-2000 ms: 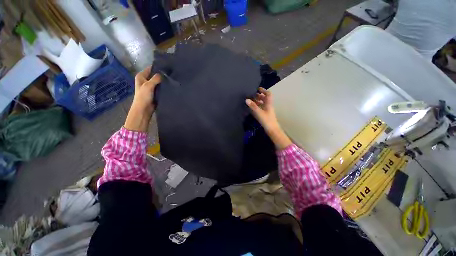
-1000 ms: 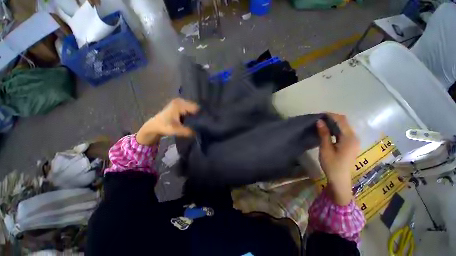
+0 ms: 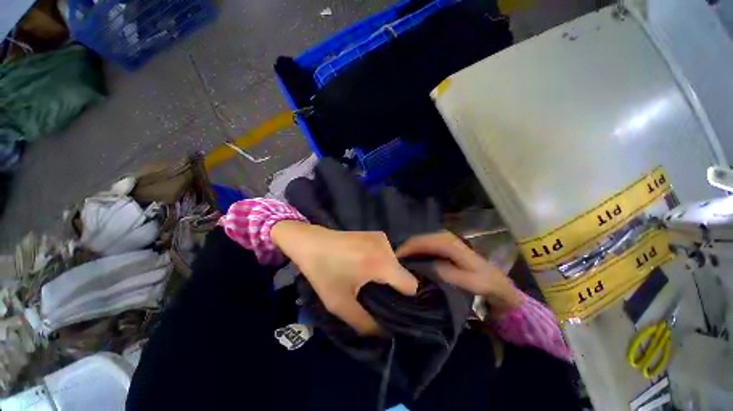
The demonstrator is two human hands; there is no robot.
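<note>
A dark charcoal cloth panel (image 3: 418, 321) is bunched up over my lap, with folds hanging below and behind my hands. My left hand (image 3: 346, 269) lies across the top of the bunched cloth, thumb and fingers closed around a fold. My right hand (image 3: 462, 269) grips the cloth from the right side, close beside the left hand. Some of its fingers are hidden in the cloth.
A blue crate (image 3: 309, 120) with dark cloth (image 3: 402, 68) stands ahead. The pale sewing table (image 3: 522, 120) is at right, with yellow PIT tape (image 3: 608, 215), a small dark piece (image 3: 645, 295) and yellow-handled scissors (image 3: 649, 349). Cloth heaps (image 3: 100, 285) lie at left.
The panel was held up spread open, then folded over in the air; now it is bunched low near my lap. Both hands have come together. The view has tilted down, showing more of the blue crate.
</note>
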